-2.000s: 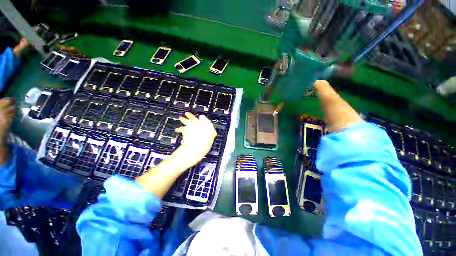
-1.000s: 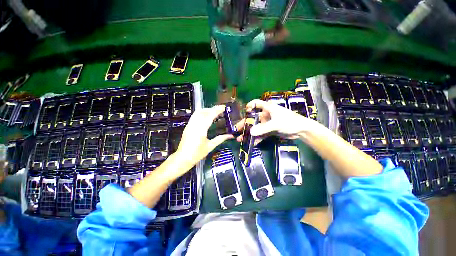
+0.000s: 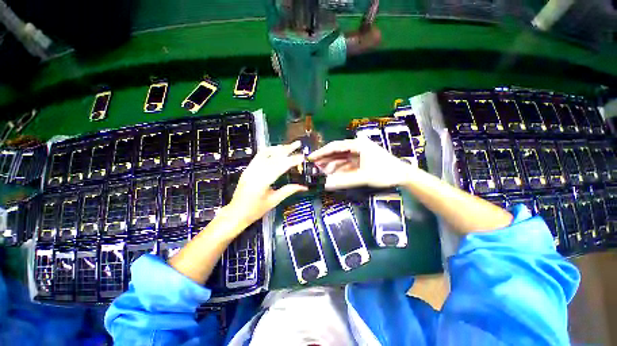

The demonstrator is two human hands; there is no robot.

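Observation:
My left hand [image 3: 260, 181] and my right hand [image 3: 362, 164] meet over the press fixture, below the green hand press [image 3: 303, 67]. A small dark part [image 3: 312, 170] lies between their fingertips, with left fingers and thumb at its left edge and right fingers at its right. The fingers hide much of the part and fixture, so I cannot tell whether it is seated. Two stacks of display modules, left [image 3: 306, 249] and right [image 3: 346, 238], lie fanned just below my hands. Another pale-edged module [image 3: 389, 221] lies to their right.
A large black blister tray [image 3: 142, 203] fills the left side, and a similar filled tray [image 3: 521, 145] the right. More modules [image 3: 400, 140] lie behind my right hand. Several loose modules [image 3: 155, 95] lie along the far green strip. The press lever [image 3: 369, 20] rises at the back.
My right hand has moved slightly left, closing the gap to my left hand. The long dark piece hanging from my right fingers no longer shows there. The right-hand fanned stack shows more fully.

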